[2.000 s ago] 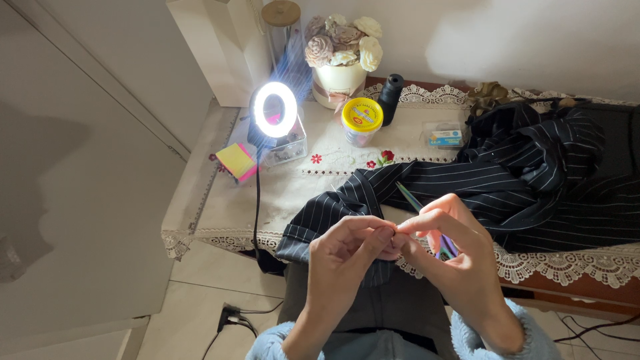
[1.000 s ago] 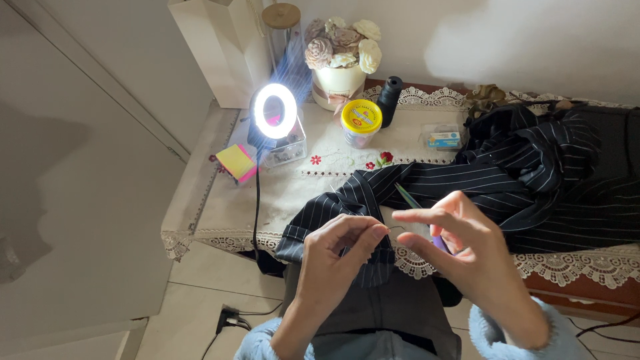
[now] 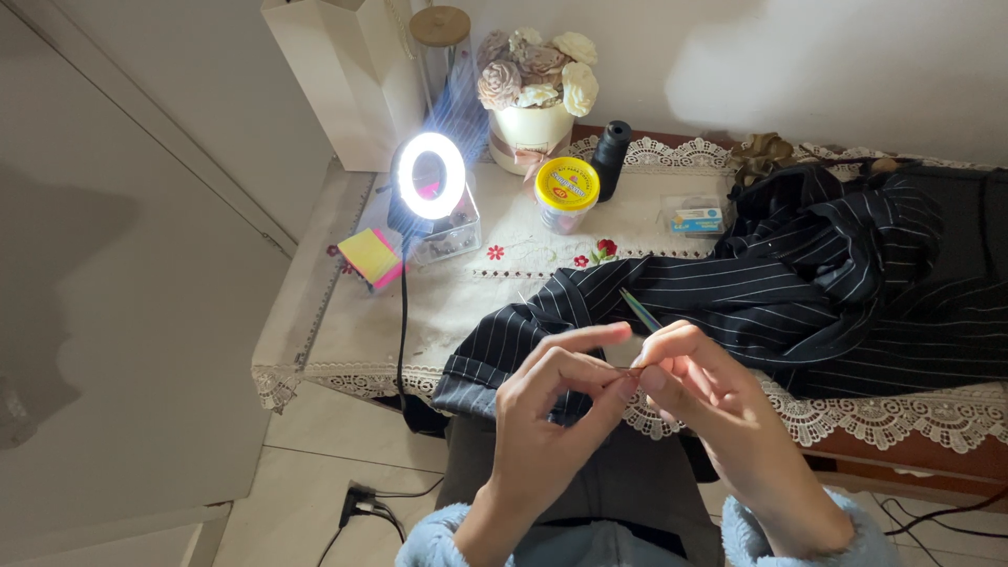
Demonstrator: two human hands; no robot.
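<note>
My left hand (image 3: pixel 551 402) and my right hand (image 3: pixel 701 394) meet in front of the table's edge, thumb and finger of each pinched together. Between the fingertips runs a thin dark strand (image 3: pixel 630 368), which looks like thread; whether a needle is there too I cannot tell. Behind the hands lies a black pinstriped garment (image 3: pixel 677 291), spread over the tabletop and its front edge. The pointed tips of a pair of metallic scissors or tweezers (image 3: pixel 639 309) show on the cloth, the rest hidden by my right hand.
A lit ring lamp (image 3: pixel 431 176) stands by a clear plastic box (image 3: pixel 453 240). Around it are sticky notes (image 3: pixel 368 256), a yellow-lidded tub (image 3: pixel 565 193), a black thread cone (image 3: pixel 612 161), a flower pot (image 3: pixel 531 130) and a small clear case (image 3: pixel 697 219). Cables (image 3: pixel 362 504) lie on the floor.
One second ago my fingertips were apart with a thin strand near them; now they are together again. My left index finger has lifted and stretched out.
</note>
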